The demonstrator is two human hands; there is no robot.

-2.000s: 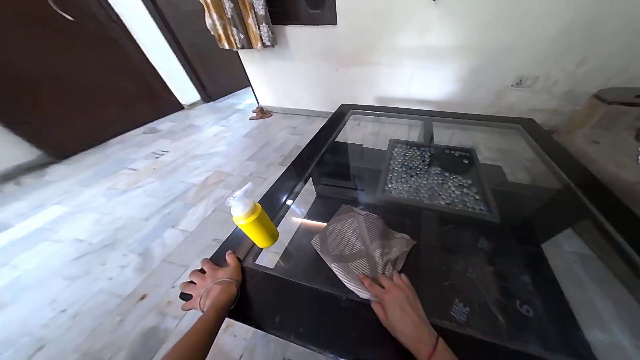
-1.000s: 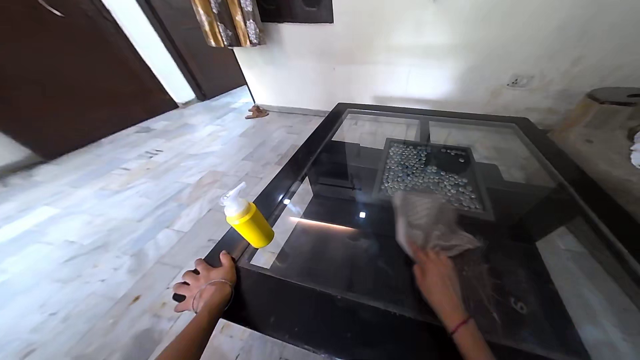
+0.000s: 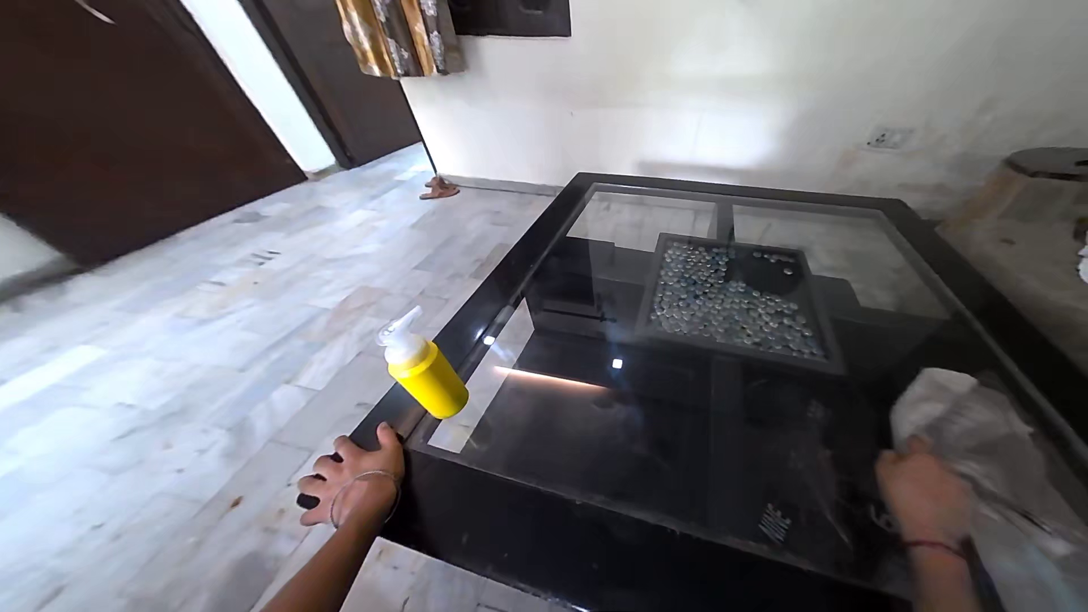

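Note:
My right hand [image 3: 926,493] grips a light grey cloth [image 3: 969,425] over the right part of the glass-topped table with a black frame [image 3: 544,510]; hand and cloth are blurred. At the table's near left corner rests my left hand [image 3: 353,484], fingers spread, with a bracelet on its wrist and holding nothing. Just beyond it, a yellow pump bottle with a clear top [image 3: 429,382] stands on the table's left edge. Smudges show on the glass near my right hand.
Under the glass is a square tray of glass pebbles [image 3: 731,297]. Sandals [image 3: 439,189] lie on the marble-tiled floor [image 3: 212,357] near the wall. A stool [image 3: 1037,183] stands at the right, and a wall socket [image 3: 890,138] is above the table's far side.
My right hand has carried the cloth rightward across the glass, from near the middle of the table to its right side. My left hand and the yellow bottle have stayed at the left edge.

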